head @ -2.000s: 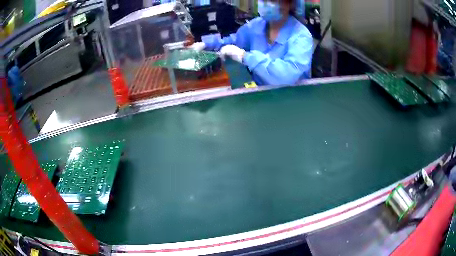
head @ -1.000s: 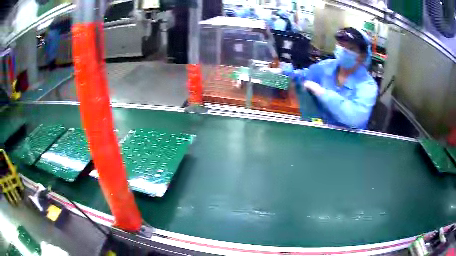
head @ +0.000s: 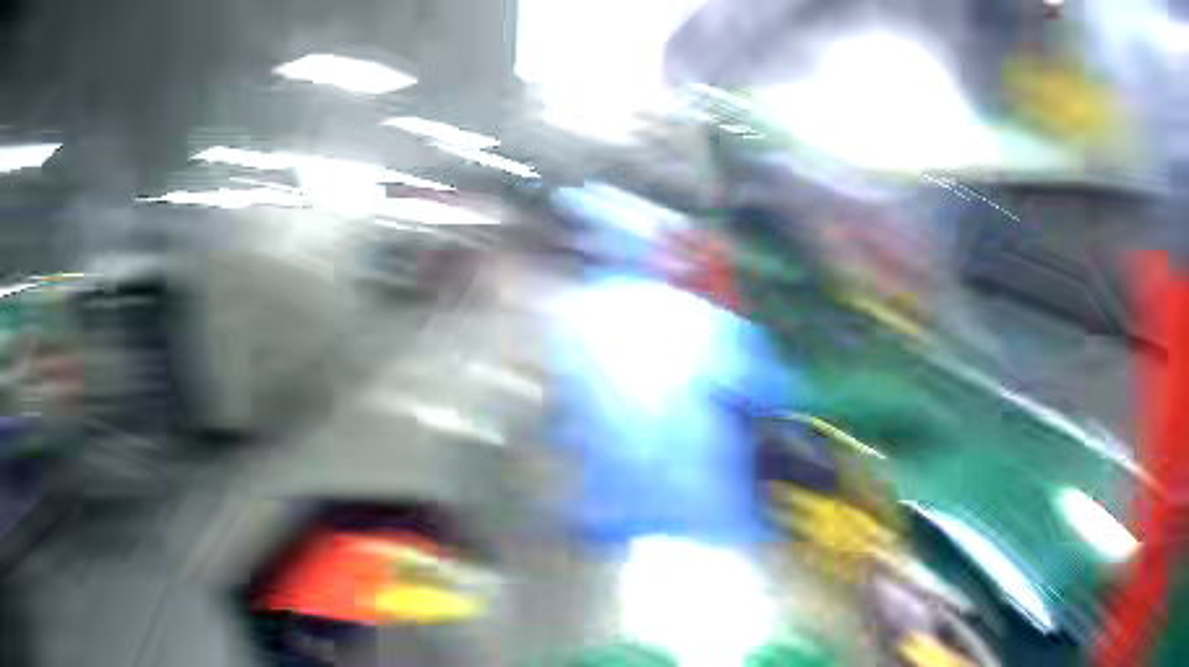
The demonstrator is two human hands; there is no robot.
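Observation:
The view is strongly blurred. Neither of my hands can be made out. A green surface with a bright glare, perhaps a circuit board (head: pixel 769 648), lies at the bottom edge, cut off by it. The green conveyor belt (head: pixel 965 450) runs slanting along the right side. A bright glare and a dark shape on its near part may be a board, but I cannot tell.
A person in a blue smock (head: pixel 665 443) is in the middle, beside the belt. A dark bin with red-orange and yellow inside (head: pixel 352 573) is at lower left. A red-wrapped post (head: pixel 1158 391) stands at right. A yellow blurred item (head: pixel 835 521) is near the belt.
My view has swung sharply to the left and tilted. The belt has shifted to the right side, the masked worker opposite is out of view, and the blue smock and the bin have appeared.

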